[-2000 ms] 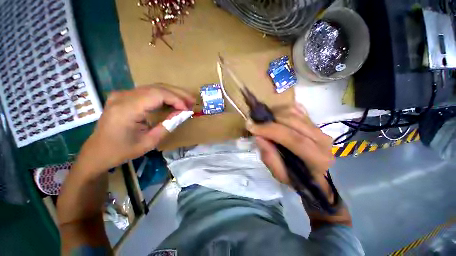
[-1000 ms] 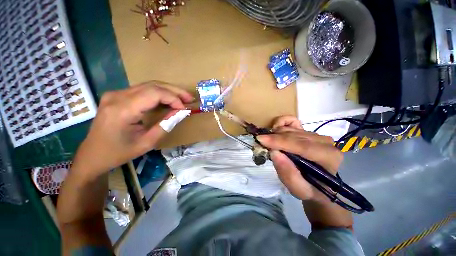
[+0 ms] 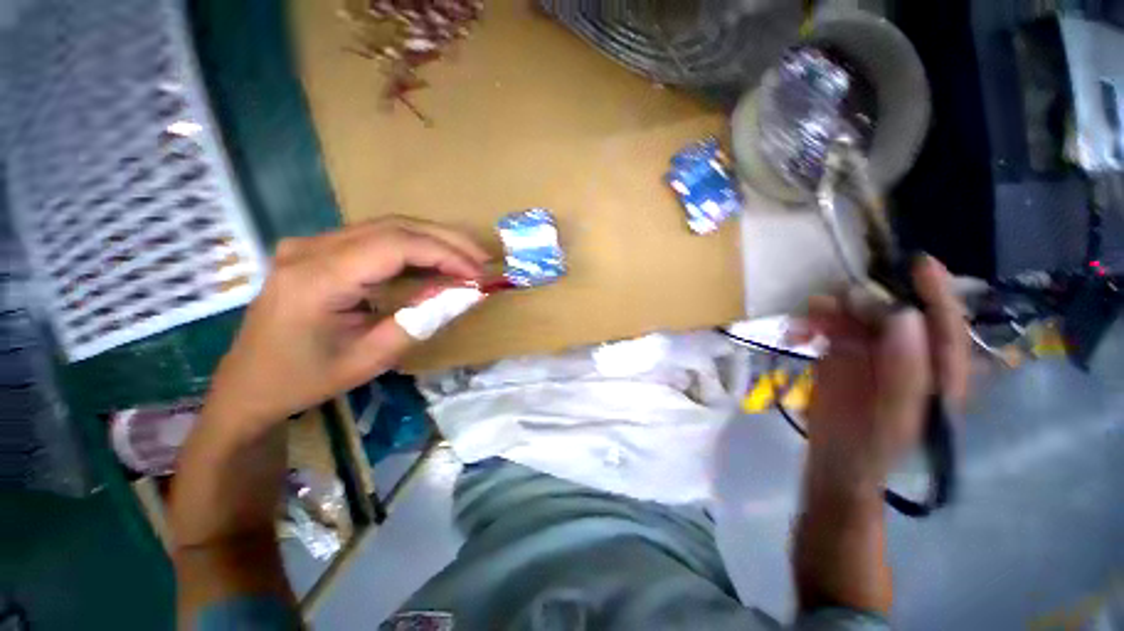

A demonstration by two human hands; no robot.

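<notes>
My left hand (image 3: 358, 296), with white wrap on a fingertip, pinches a short red lead (image 3: 496, 286) whose far end meets the lower left corner of a blue circuit board (image 3: 533, 248) on brown cardboard. Whether it is joined is too blurred to tell. My right hand (image 3: 881, 370), blurred, holds the soldering iron (image 3: 881, 240) with its pale feed tube. The iron's tip is at the round tub (image 3: 906, 99) of silvery shreds. Another blue board piece (image 3: 704, 186) lies left of the tub.
A pile of red leads (image 3: 417, 37) lies at the cardboard's top, beside coiled grey wire rings (image 3: 690, 43). A white tray (image 3: 77, 335) with rows of small dark pieces is at left. A dark box (image 3: 974, 123) and black cables are at right.
My right hand has taken the iron from the board's lower edge rightward and up to the tub. My left hand still holds the red lead at the board. The view has shifted slightly.
</notes>
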